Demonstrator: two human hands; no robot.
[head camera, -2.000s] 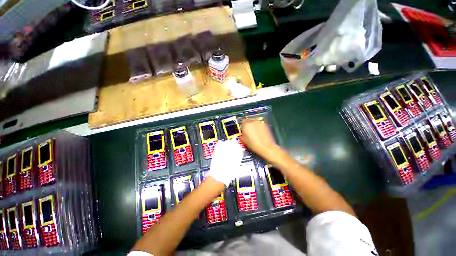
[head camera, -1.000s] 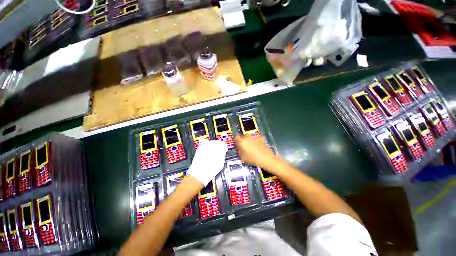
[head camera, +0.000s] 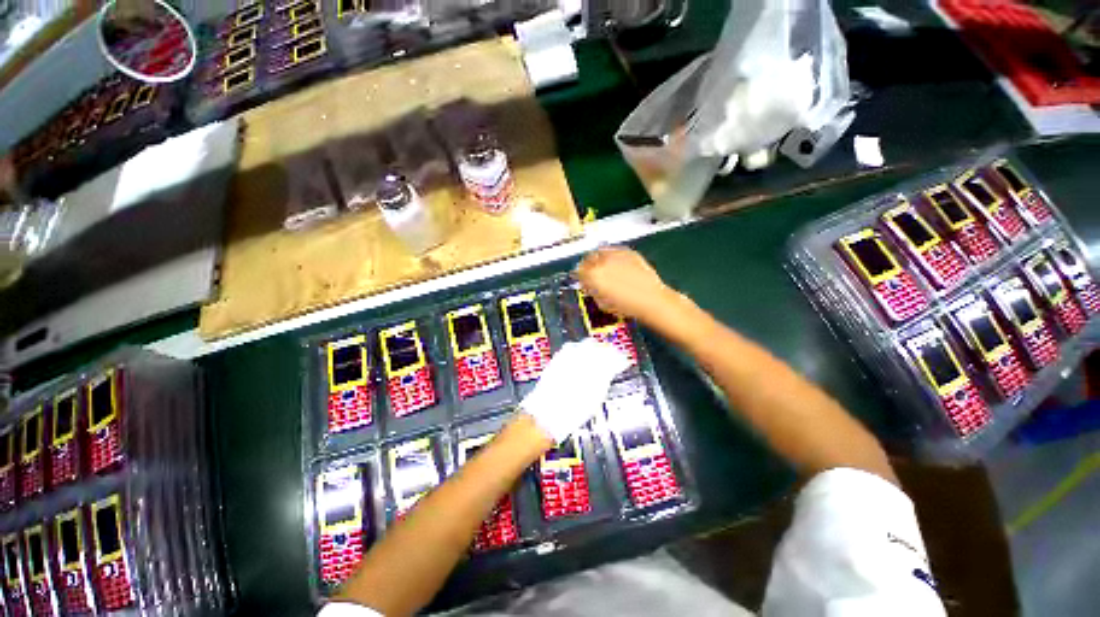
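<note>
A clear blister tray (head camera: 495, 550) holds several red keypad phones (head camera: 408, 368) with yellow frames around dark screens, in two rows. My left hand (head camera: 577, 383), in a white glove, rests at the lower part of the back-right phone (head camera: 607, 325). My right hand (head camera: 615, 280), bare, is at the top edge of that same phone, fingers curled down. Whether the fingers of either hand hold anything is hidden by the hands.
Tray stacks stand at left (head camera: 181, 470) and right (head camera: 811, 259). Beyond the pale strip, a tan board (head camera: 362, 283) bears two bottles (head camera: 408, 217) and dark blocks. A crumpled plastic bag (head camera: 772, 90) lies back right, a grey panel (head camera: 157, 241) back left.
My right hand has moved from the keys of the back-right phone up to its top edge. My gloved left hand has moved right to that phone. The view has shifted slightly.
</note>
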